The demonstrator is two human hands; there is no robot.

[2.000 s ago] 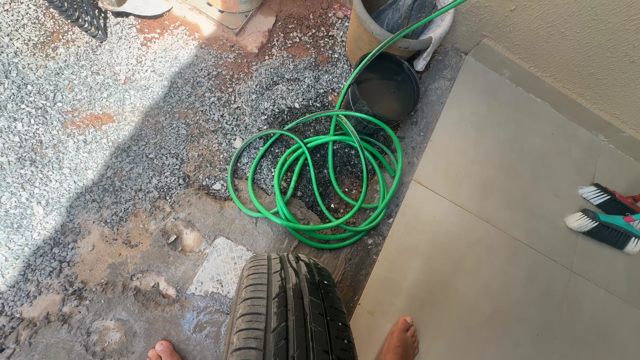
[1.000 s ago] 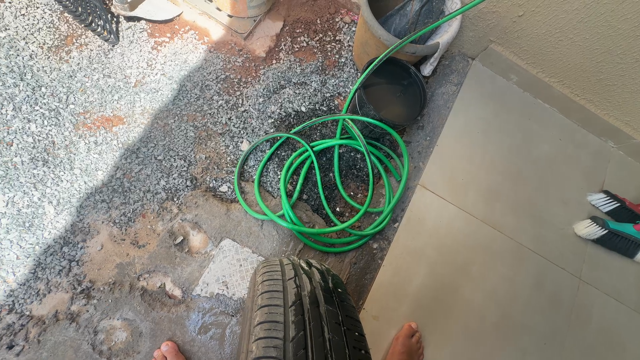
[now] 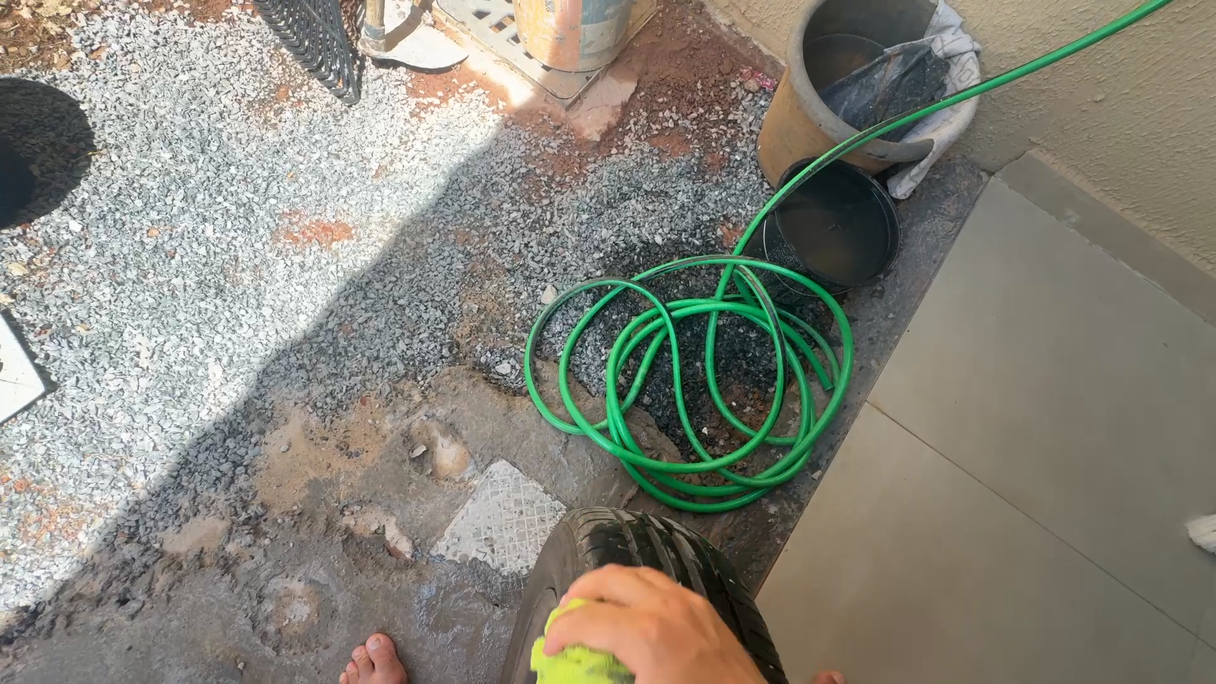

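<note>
At the bottom of the head view, my right hand (image 3: 655, 622) lies over the tread of an upright black rubber tyre (image 3: 665, 546). Its fingers are curled around a bright yellow-green cloth (image 3: 575, 655), against the tyre's left shoulder. The lower end of the cloth runs out of the frame. My left hand is not in view. Just beyond the tyre, a green garden hose (image 3: 617, 446) lies in loose coils on the ground, and one length of it rises to the upper right.
A black bucket (image 3: 836, 228) of murky water and a larger tan container (image 3: 788, 123) with a draped cloth stand by the wall. Tiled floor (image 3: 1026, 418) is at right, gravel (image 3: 237, 218) at left. A bare foot (image 3: 375, 660) is left of the tyre; part of a brush (image 3: 1202, 532) shows far right.
My right hand has come into view over the tyre with the yellow-green cloth. The view has shifted, so the brushes at right are mostly out of frame.
</note>
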